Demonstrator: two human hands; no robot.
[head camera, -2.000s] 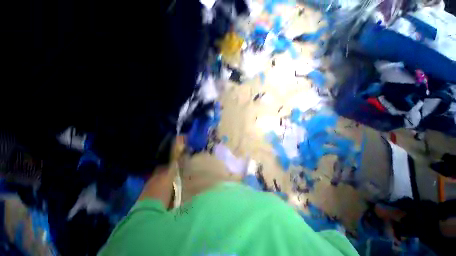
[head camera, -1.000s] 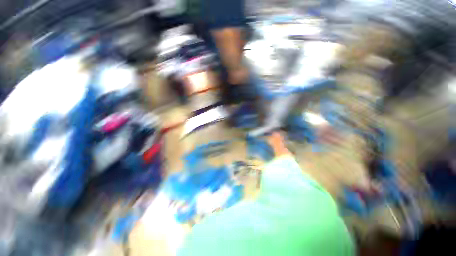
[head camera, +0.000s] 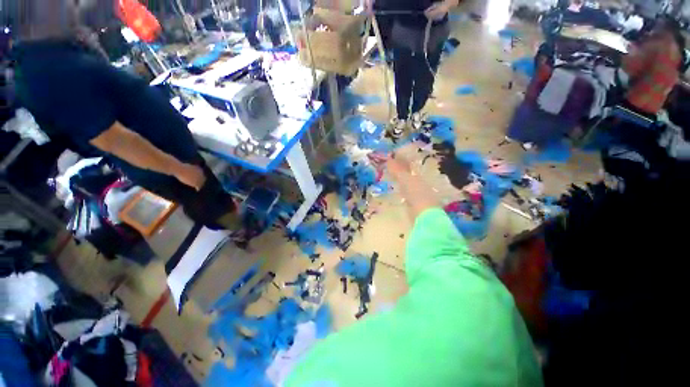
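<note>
My right hand (head camera: 399, 163) is small and blurred at the end of my outstretched forearm, above the littered floor near the middle. Its fingers do not show clearly, and I cannot tell whether it holds anything. The green sleeve and shirt fill the lower middle. My left hand is not in view. No work piece shows clearly at my hand.
A white sewing machine (head camera: 246, 102) stands on a blue-edged table at upper left. A dark-clothed person (head camera: 113, 106) bends at left; another (head camera: 412, 60) stands ahead with a long strip. Scraps (head camera: 268, 332) litter the tan floor. A black mass (head camera: 620, 295) fills the right.
The view has swung round to the aisle, machine table and people. The basket of cloth is now at lower left. The forearm reaches farther up the picture than one second ago.
</note>
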